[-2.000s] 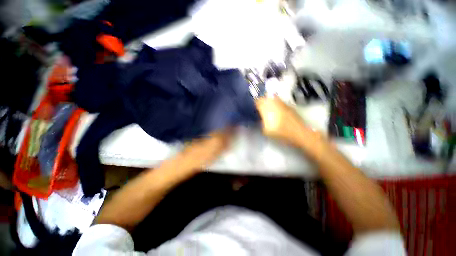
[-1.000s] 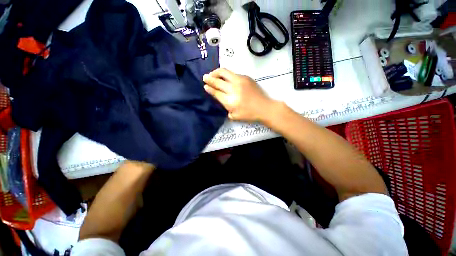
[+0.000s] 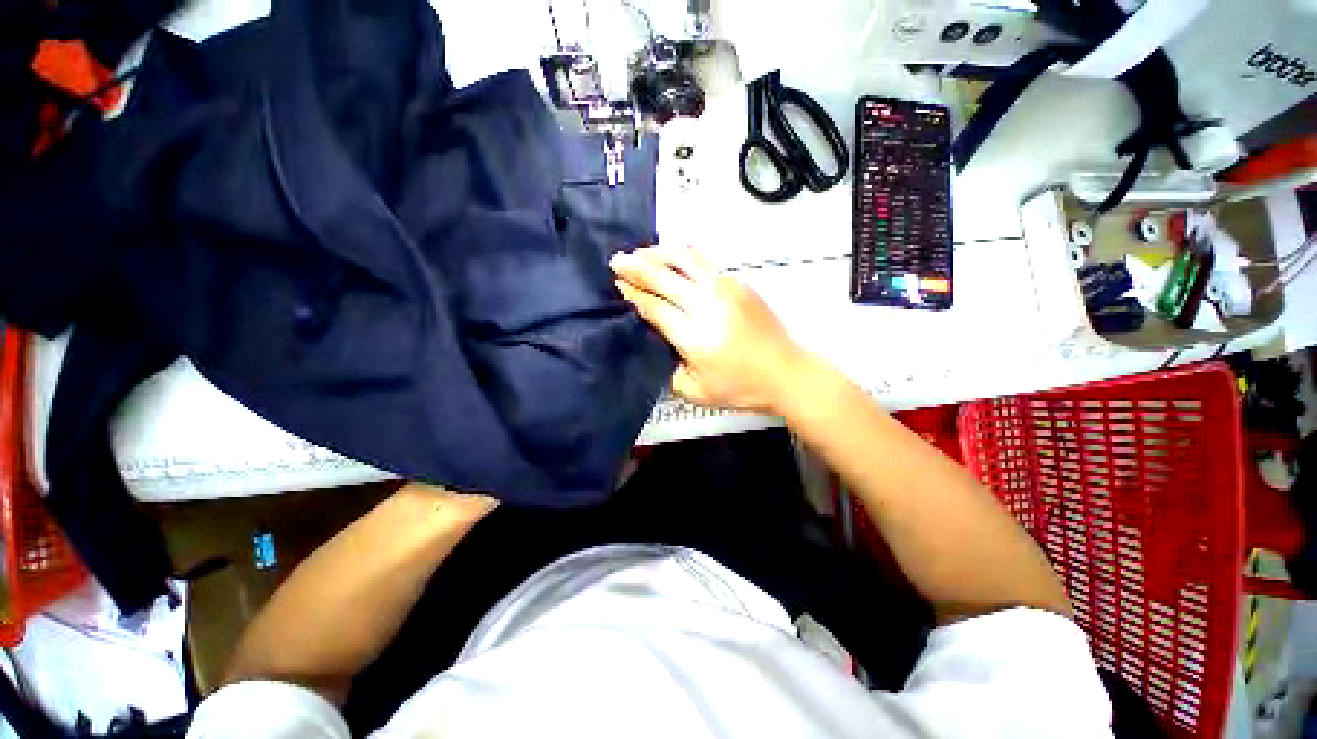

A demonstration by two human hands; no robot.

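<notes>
A large dark navy garment (image 3: 361,289) lies bunched over the white sewing table and its front edge. Its right part reaches under the presser foot and needle (image 3: 615,156). My right hand (image 3: 708,325) lies at the garment's right edge, just in front of the presser foot, with its fingertips on the cloth. Whether they pinch it cannot be told. My left hand is hidden under the garment at the table's front edge; only the wrist and forearm show.
Black shears (image 3: 792,137) and a phone (image 3: 903,202) lie right of the needle. A notions box (image 3: 1062,267) stands further right, above a red crate (image 3: 1119,505). Another red crate (image 3: 32,556) is at the far left. The machine head marked "brother" (image 3: 1271,65) is at top right.
From the blurred earliest view to one second ago, my right hand came onto the cloth's right edge and my left hand went under the garment. Since then, the view has shifted slightly; hands hold similar positions.
</notes>
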